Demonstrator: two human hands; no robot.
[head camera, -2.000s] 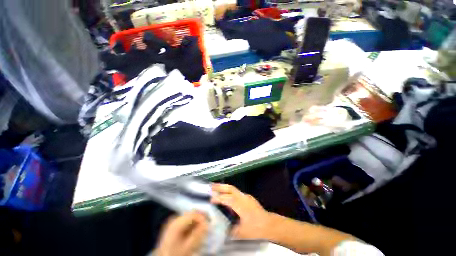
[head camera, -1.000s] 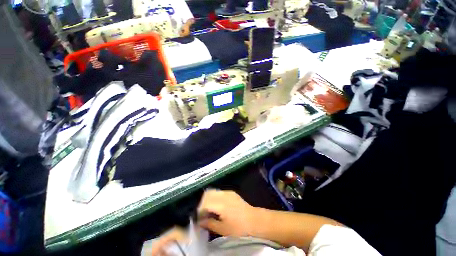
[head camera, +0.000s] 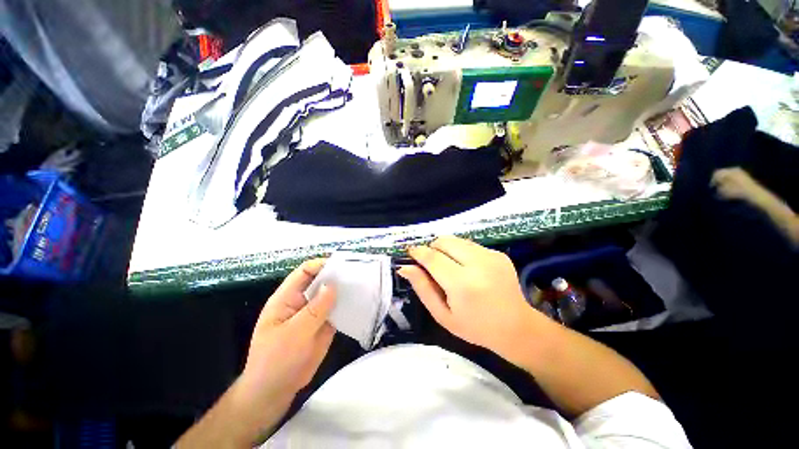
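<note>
A small grey-white collar piece with dark edges is in front of the table's green edge, above the lap. My left hand pinches its left side between thumb and fingers. My right hand is at its right side, with thumb and fingertips close together by a thin dark thing at the collar's upper right corner; I cannot tell if that is a tool or cloth. Black curved pieces lie stacked flat before the sewing machine. Striped grey-white and black pieces lie fanned at the table's left.
A clear plastic bag lies right of the machine. A phone stands on it. A red basket is behind the heap. Blue crates are at left and below the table. Another person's hand touches black cloth at right.
The view has moved closer to the table. Both hands have come up to the table edge with the collar piece, now flat and clearly seen. Another person's hand has appeared at right.
</note>
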